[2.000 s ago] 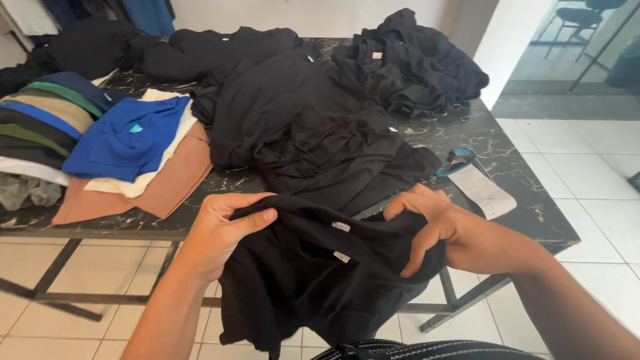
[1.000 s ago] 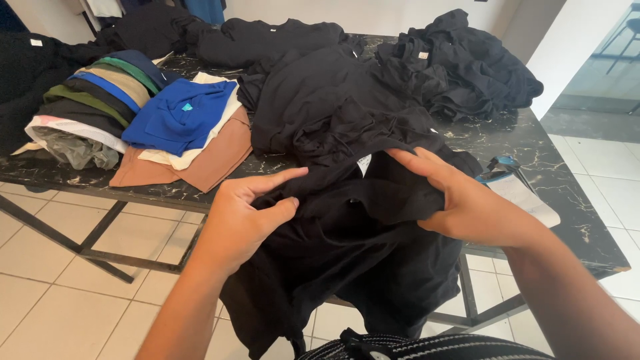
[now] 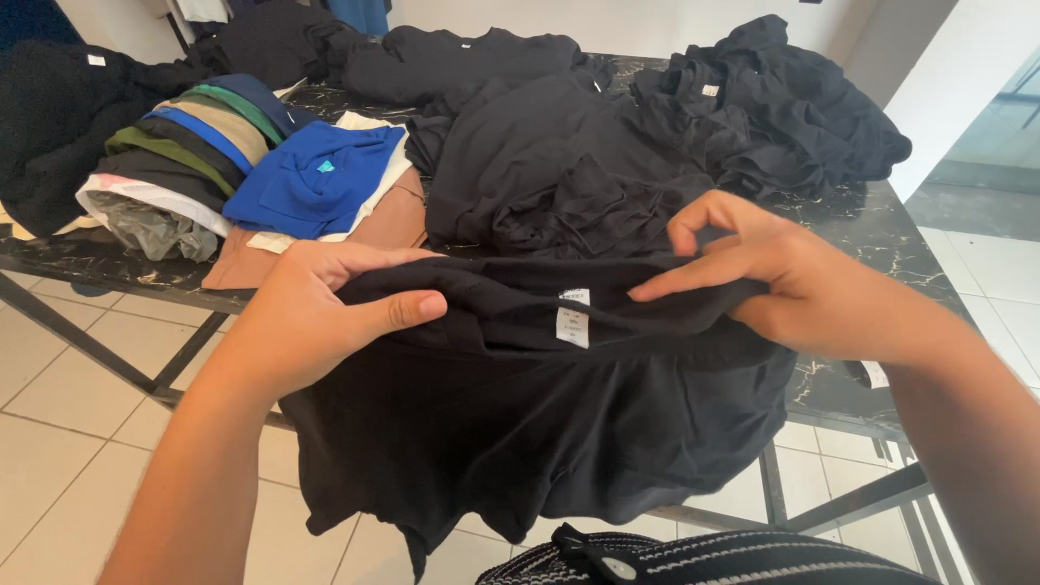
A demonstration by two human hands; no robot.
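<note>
A black garment (image 3: 544, 431) hangs between my hands at the near edge of the table, its upper opening toward me. White labels (image 3: 573, 318) bearing print show inside that opening. My left hand (image 3: 349, 305) grips the left end of the edge, thumb on the near side and fingers partly behind the cloth. My right hand (image 3: 756, 272) is at the right end, its index finger extended along the inside of the opening and its lower fingers partly hidden by the cloth, which it appears to hold.
Heaps of black garments (image 3: 536, 162) cover the middle and back of the black marble-patterned table (image 3: 861, 236), with another heap (image 3: 772, 114) at the back right. On the left lie a row of folded coloured garments (image 3: 195, 134), a blue garment (image 3: 313, 179) and a brown one (image 3: 390, 215).
The garment's opening, bunched up a second ago, is now stretched wider between my hands, and its labels show plainly. My hands are farther apart. The view has shifted.
</note>
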